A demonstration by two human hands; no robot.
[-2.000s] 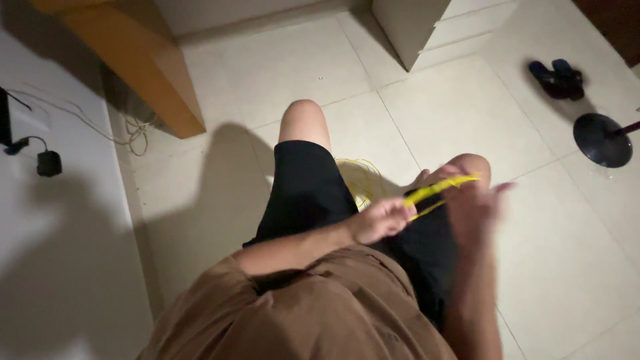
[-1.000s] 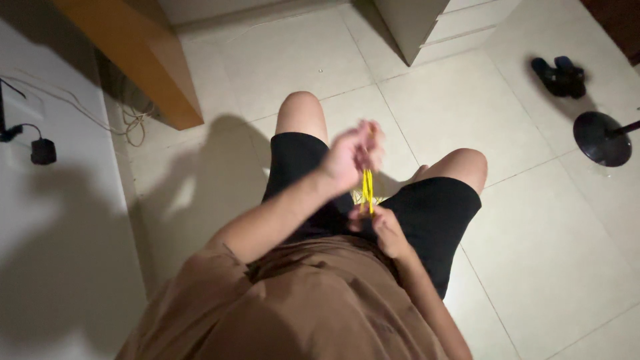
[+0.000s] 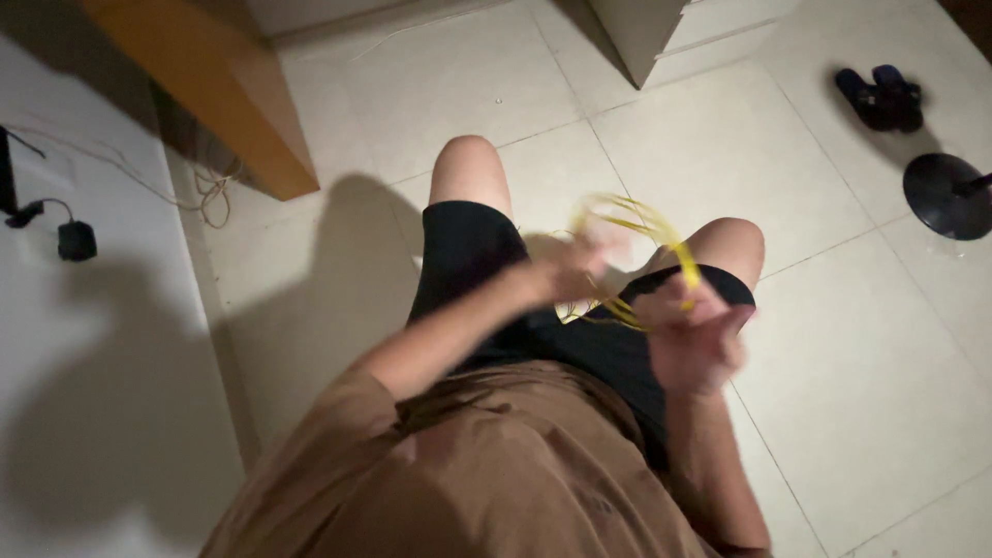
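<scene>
A thin yellow cable [image 3: 657, 225], bent into a loose coil, spans the gap between my two hands above my lap. My left hand [image 3: 585, 260] is blurred at the coil's left side, and whether its fingers are closed on the cable is hard to see. At the right side, my right hand [image 3: 694, 333] grips the cable near my right knee. More thin yellow strands show low between my thighs, partly hidden by my hands and the black shorts.
A wooden furniture leg [image 3: 256, 116] stands at upper left, with a tangled cord [image 3: 213, 194] beside it. A black adapter [image 3: 77, 240] hangs by the wall. A white drawer cabinet [image 3: 643, 39] is at the top. Dark slippers [image 3: 882, 97] and a round black base [image 3: 947, 195] lie right on the tiled floor.
My hands have moved apart, the right one outward to the right. The yellow cable, a narrow bundle between them one second ago, now spreads in a wide loop.
</scene>
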